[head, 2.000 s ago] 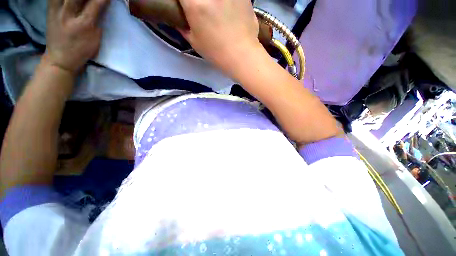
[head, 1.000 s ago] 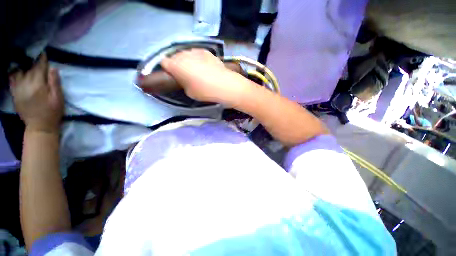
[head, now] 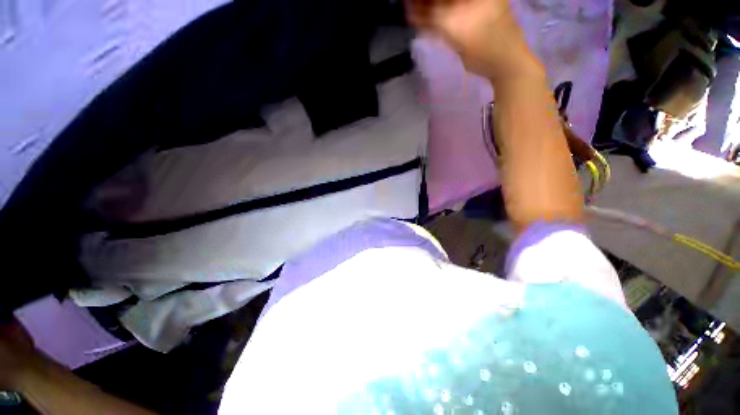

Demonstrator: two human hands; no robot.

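Observation:
The dark garment (head: 243, 73) lies open across the table, its pale inside (head: 324, 203) facing up. A thin black strip crosses the pale part, and a loose pale fold (head: 174, 316) hangs at the lower left. My right hand (head: 466, 24) is at the top edge, blurred and partly cut off, by the garment's right end; its grip is unclear. The iron (head: 581, 148) stands at the table's right, mostly hidden behind my right forearm, with no hand on its visible part. My left hand (head: 11, 352) is at the left edge, dark and cut off.
Purple table cover (head: 65, 65) shows at the upper left and right of the garment. Yellow hoses (head: 704, 250) run from the iron, partly wrapped in pinkish cloth, over a grey surface (head: 633, 243). Piled dark oddments (head: 677, 81) lie at the upper right.
My right hand has left the iron and moved up. The iron now stands to the right. My left hand has moved down to the left edge. More black outer cloth shows.

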